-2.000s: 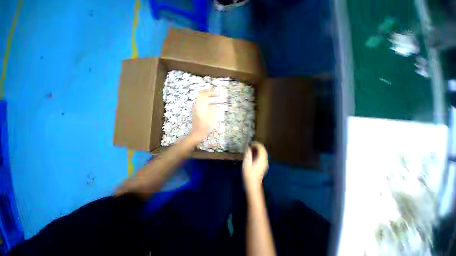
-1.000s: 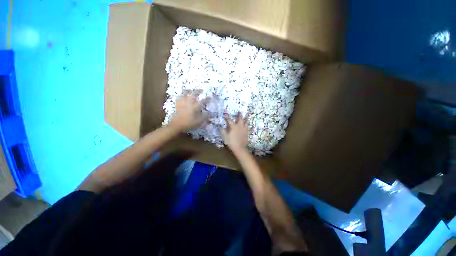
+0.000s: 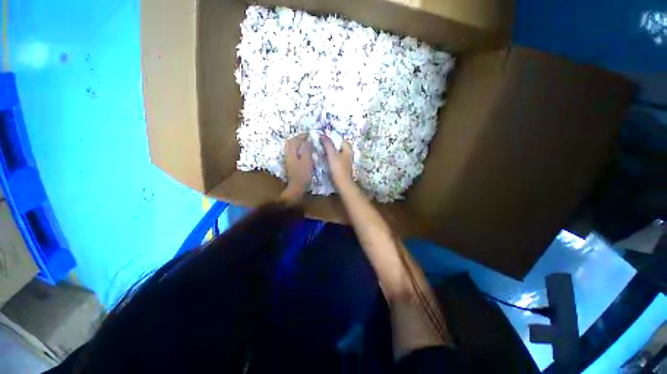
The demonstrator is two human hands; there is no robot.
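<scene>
An open brown cardboard carton (image 3: 534, 153) stands in front of me, filled with many small white star-shaped plastic pieces (image 3: 351, 80). My left hand (image 3: 298, 164) and my right hand (image 3: 338, 159) are close together in the heap near the carton's near wall. A few white pieces show between and at the fingertips of both hands, which are curled towards each other around them. The fingertips are partly hidden among the pieces.
The blue floor (image 3: 95, 139) lies around the carton. A blue plastic pallet (image 3: 33, 197) is at the left edge, with brown cardboard (image 3: 62, 314) below it. A dark metal frame or stand (image 3: 562, 314) is at the lower right. The carton's flaps spread outwards.
The view has come down close over the carton, away from the bench. Both hands have moved into the heap and closed towards each other around some pieces.
</scene>
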